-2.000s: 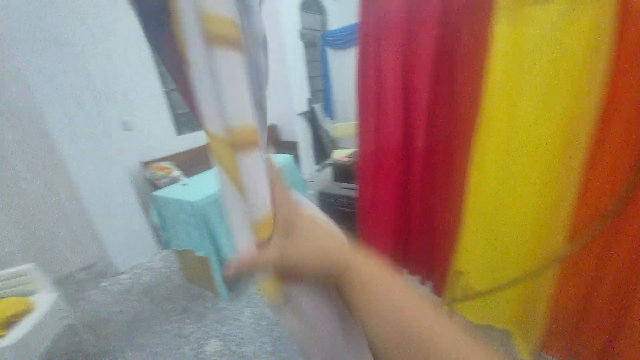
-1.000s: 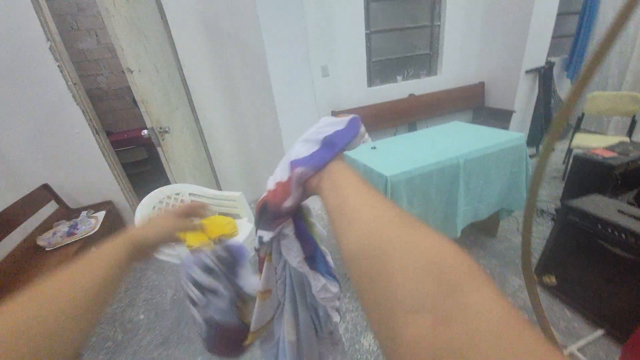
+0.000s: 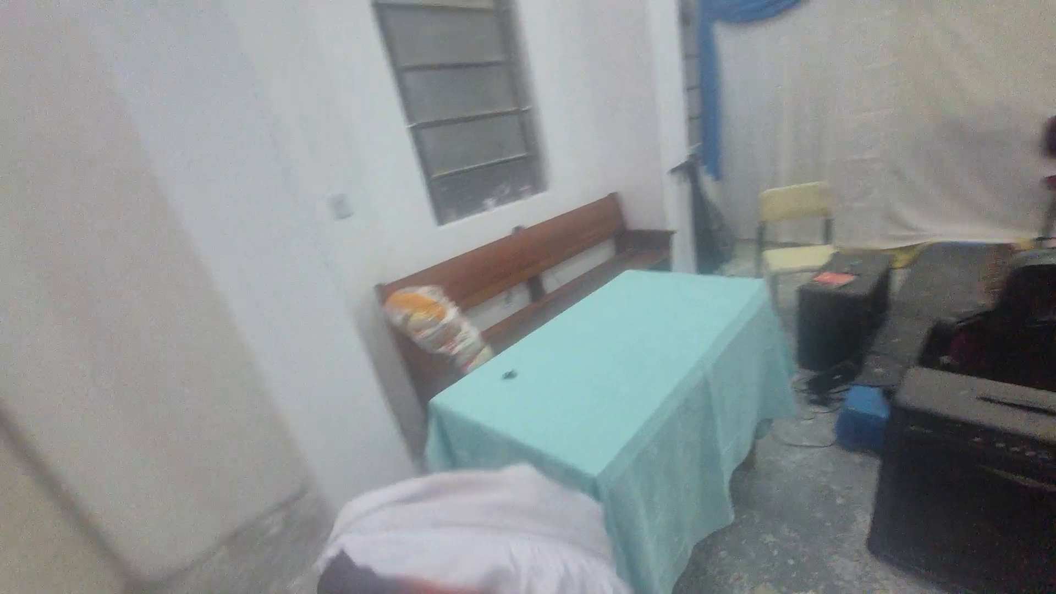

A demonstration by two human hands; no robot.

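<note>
Neither my left hand nor my right hand shows in the head view. A bunched white cloth [image 3: 478, 524] with a dark and a reddish patch rises at the bottom edge, in front of the near end of a table with a turquoise tablecloth [image 3: 610, 355]. Whatever holds the cloth is hidden below the frame. On the tablecloth lies a small dark object [image 3: 510, 374], too blurred to name. A patterned orange and white bundle [image 3: 433, 322] rests on a wooden bench [image 3: 511, 256] behind the table.
A black amplifier [image 3: 965, 487] stands on the floor at the right, beside a blue object [image 3: 863, 419]. Farther back are a dark speaker-like box [image 3: 841, 305] with a red item on top, a pale yellow chair [image 3: 796, 231] and a white curtain [image 3: 825, 124]. Walls run along the left.
Both arms, seen a second ago with the colourful cloth and a yellow item, are out of view. The view has turned right, and the cloth now shows only at the bottom edge.
</note>
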